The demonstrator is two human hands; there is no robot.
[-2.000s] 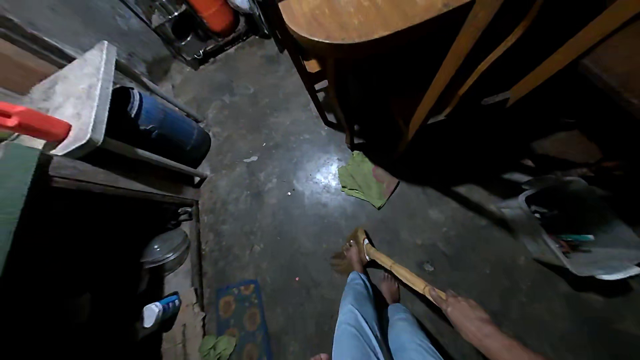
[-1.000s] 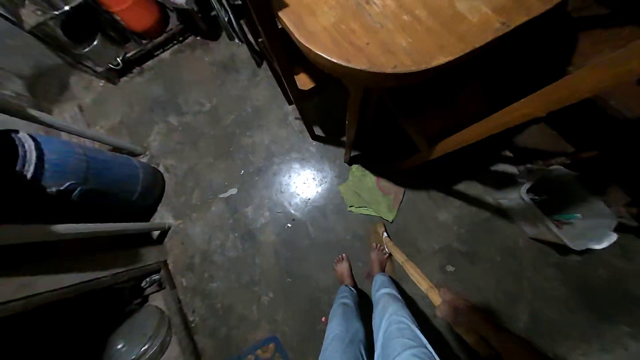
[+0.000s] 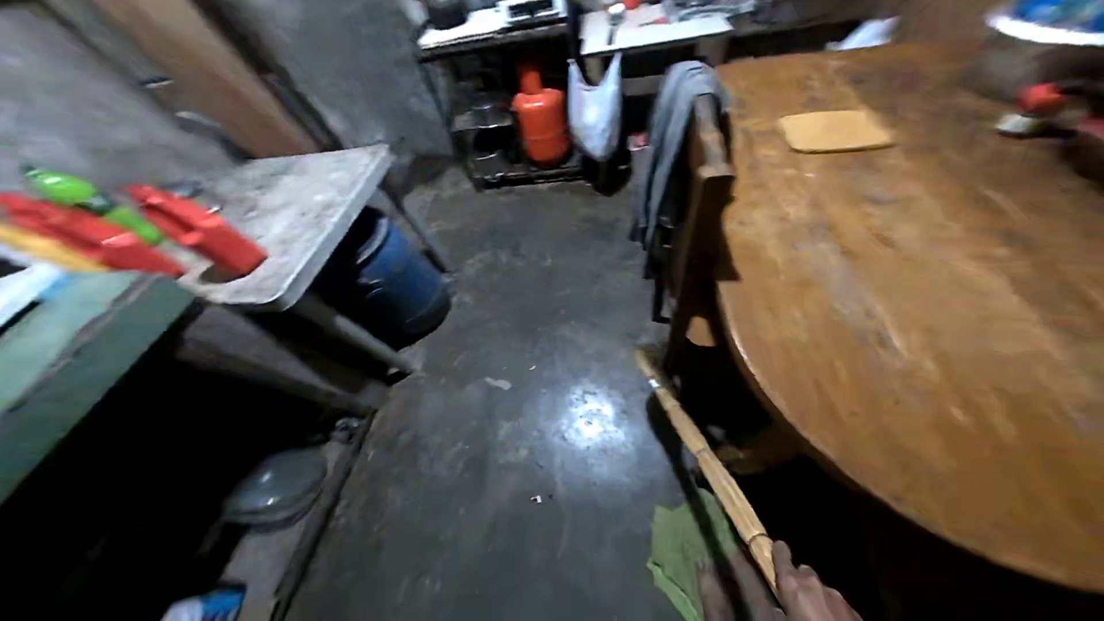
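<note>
My right hand (image 3: 811, 591), low in the head view and right of centre, is closed on a pale wooden or bamboo handle (image 3: 720, 479). The handle slants up and left to a metal band, and its far end lies low beside a wooden chair (image 3: 703, 216); the head there is hard to make out. A green cloth (image 3: 681, 548) is on the floor just left of the handle. A dark, blurred shape beside my right hand may be a foot or another hand; I cannot tell. My left hand cannot be made out.
A large wooden table (image 3: 897, 345) fills the right side. At left stand a worn stone-topped table (image 3: 297, 203), a blue barrel (image 3: 401, 285) and a green counter (image 3: 95, 345). An orange gas cylinder (image 3: 542, 125) and a hanging white bag (image 3: 595, 112) are at the back.
The view has tilted up toward the back of the room. The handle's far end has moved from beside my feet, past the green cloth, to beside the chair.
</note>
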